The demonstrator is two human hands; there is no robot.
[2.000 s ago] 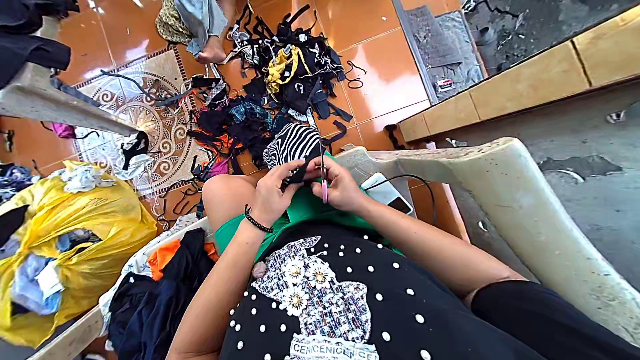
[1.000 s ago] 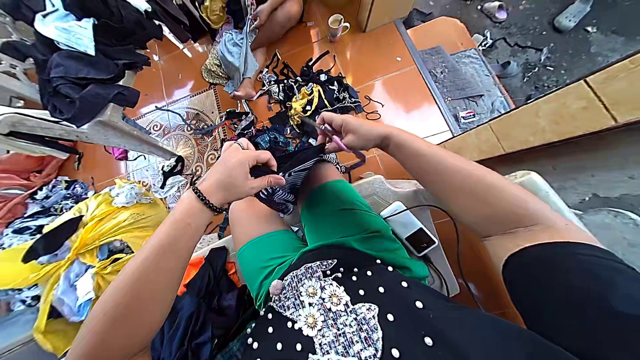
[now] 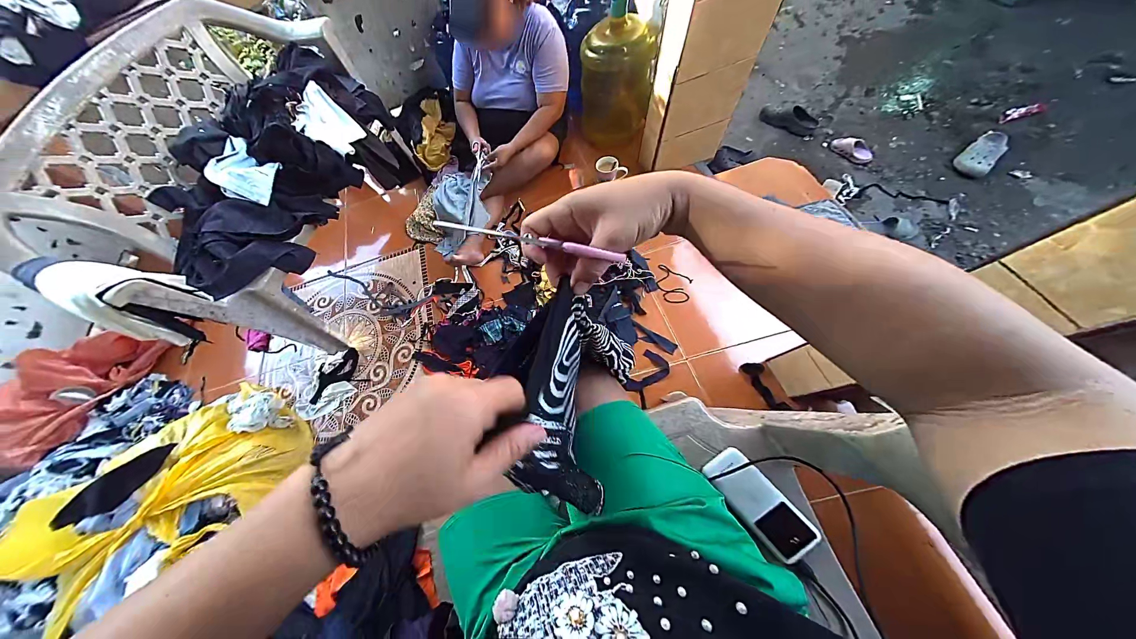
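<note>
My right hand (image 3: 599,226) holds pink-handled scissors (image 3: 568,248), blades pointing left, and pinches the upper end of a black cloth with white stripes (image 3: 557,382). The cloth hangs down over my lap, between green shorts. My left hand (image 3: 435,444), with a black bead bracelet (image 3: 328,506) at the wrist, is beside the cloth's lower part, fingers partly curled; whether it touches the cloth cannot be told. Beyond my knees a heap of dark fabric scraps (image 3: 497,333) covers the floor.
Across the floor a seated person (image 3: 510,89) holds scissors and cloth. A mug (image 3: 609,169) stands near a large yellowish bottle (image 3: 617,80). A plastic chair (image 3: 293,311) bears black clothes (image 3: 257,169); a yellow bag of cloth (image 3: 195,461) lies at left. A corded white device (image 3: 763,506) rests beside me.
The view has tilted up, bringing the other person fully in. My right hand has risen with the scissors and the cloth's end, and the cloth now hangs lengthwise.
</note>
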